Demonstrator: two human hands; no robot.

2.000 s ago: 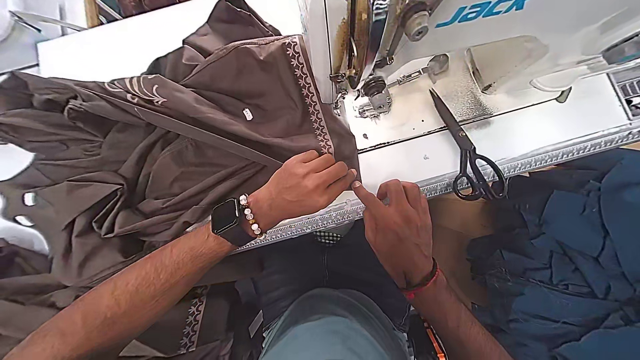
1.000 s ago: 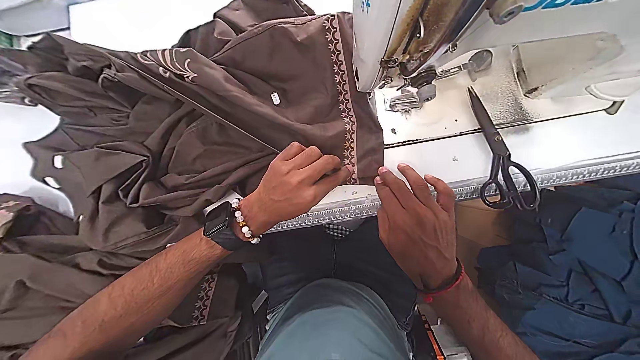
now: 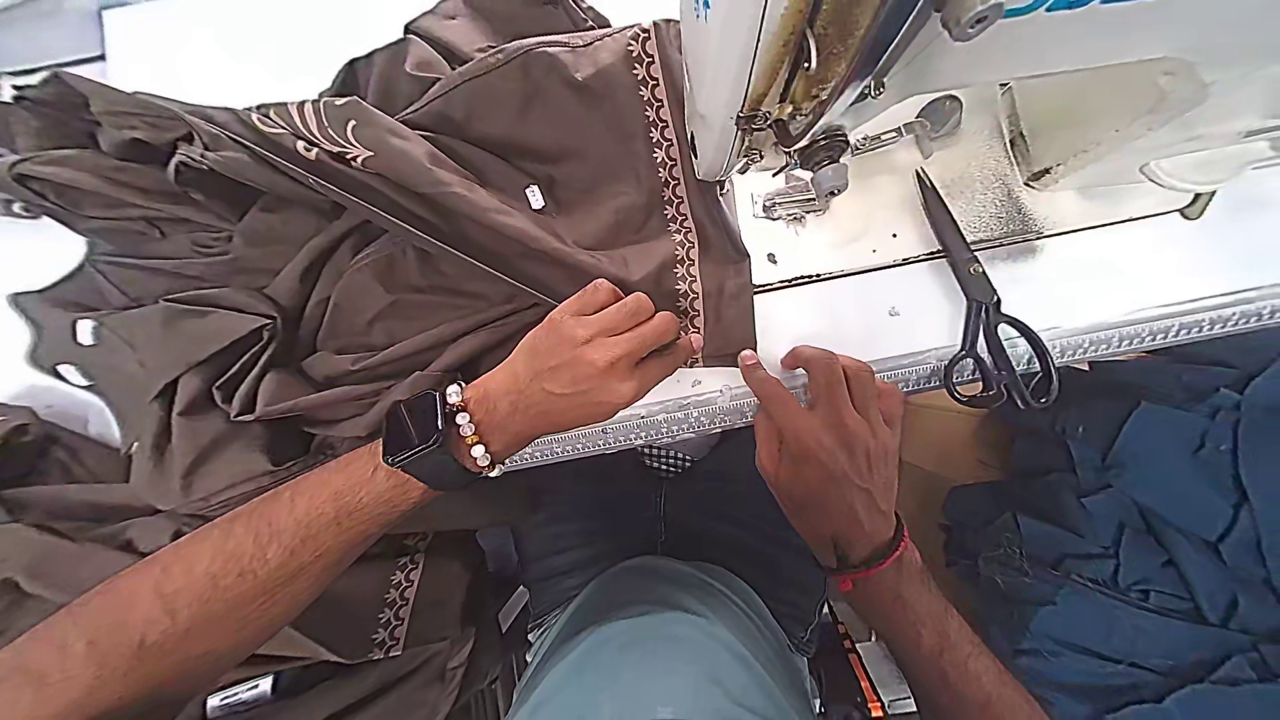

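A brown garment (image 3: 560, 150) with a pale embroidered border near its edge lies spread to the left of the sewing machine's presser foot (image 3: 795, 200). My left hand (image 3: 600, 365), with a watch and a beaded bracelet at the wrist, pinches the cloth by the lower end of the border. At the garment's lower right corner is my right hand (image 3: 825, 430), its index fingertip close to the cloth edge and its other fingers bent over the table edge; whether it grips any cloth cannot be told.
Black-handled scissors (image 3: 975, 285) lie on the machine bed, their handles over the measuring tape (image 3: 1120, 343) along the table's front edge. Dark blue cloth (image 3: 1140, 520) is heaped at the lower right. More brown cloth hangs at the lower left.
The view has shifted. My right hand's fingers, bunched near the cloth corner two seconds ago, have spread and moved slightly away from my left hand. My left hand has stayed at the border.
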